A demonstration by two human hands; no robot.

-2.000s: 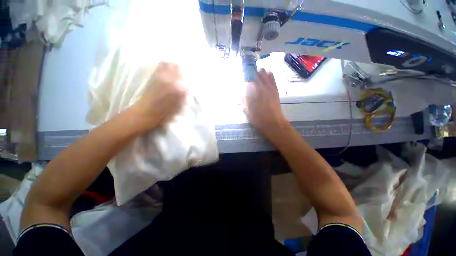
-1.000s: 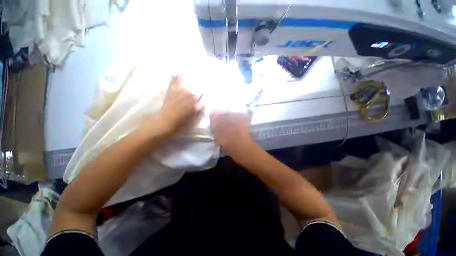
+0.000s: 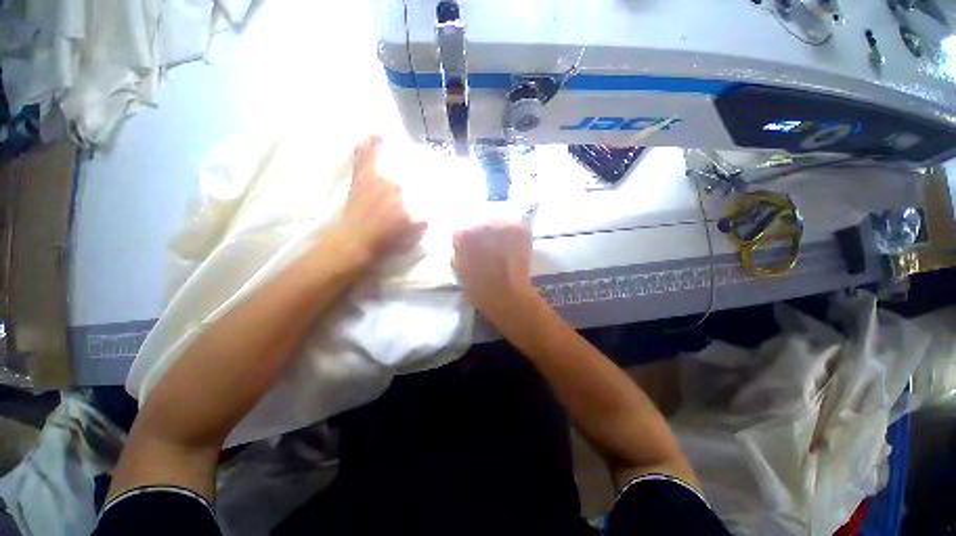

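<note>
A cream garment piece lies on the white table left of the needle and hangs over the front edge towards my lap. My left hand rests on top of the cloth, index finger pointing forward. My right hand is closed at the cloth's right edge, just in front of the presser foot area; its fingertips are lost in glare, and I cannot tell whether it grips the cloth. The sewing machine, white with a blue stripe, stands above. The needle area is washed out by strong light.
Yellow-handled scissors and a clear shiny item lie at the right. A dark phone is behind the needle. A ruler strip runs along the front edge. Cream cloth heaps over a blue crate. More cloth lies far left.
My right hand has moved left from beside the needle to the cloth in front of it. My left hand has opened from a fist and the cloth is spread wider. The view has shifted slightly.
</note>
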